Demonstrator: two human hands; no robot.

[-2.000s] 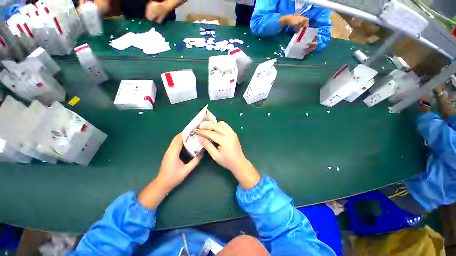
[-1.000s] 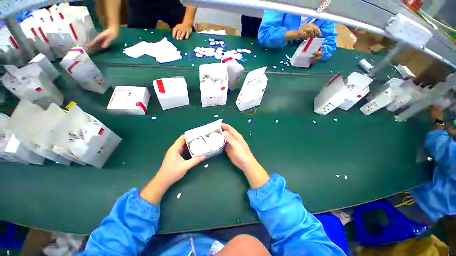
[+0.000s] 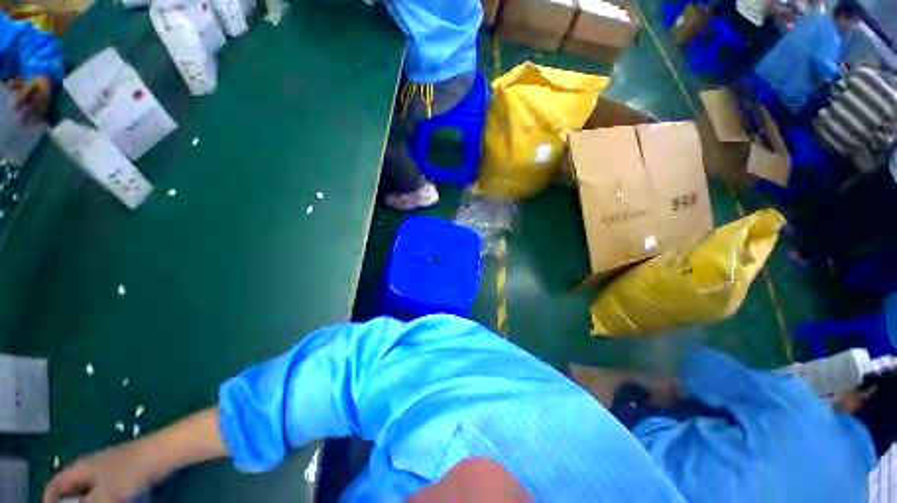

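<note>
My right hand is at the bottom left, over the green table, with its fingers cut off by the lower edge. A sliver of something white shows under the fingertips; I cannot tell whether it is held. My left hand is out of the picture. A white carton stands at the left edge above my right hand, and part of another white carton shows below it. Open white cartons stand farther along the table at the upper left, one leaning low in front.
White scraps dot the table. A blue stool stands beside its edge. A brown carton and yellow sacks lie on the floor. A person in blue is beyond the stool; another is at the lower right.
The view has swung right to the table edge and floor. The open carton held in both hands is no longer seen. My left hand has left the picture; my right hand is at the lower left.
</note>
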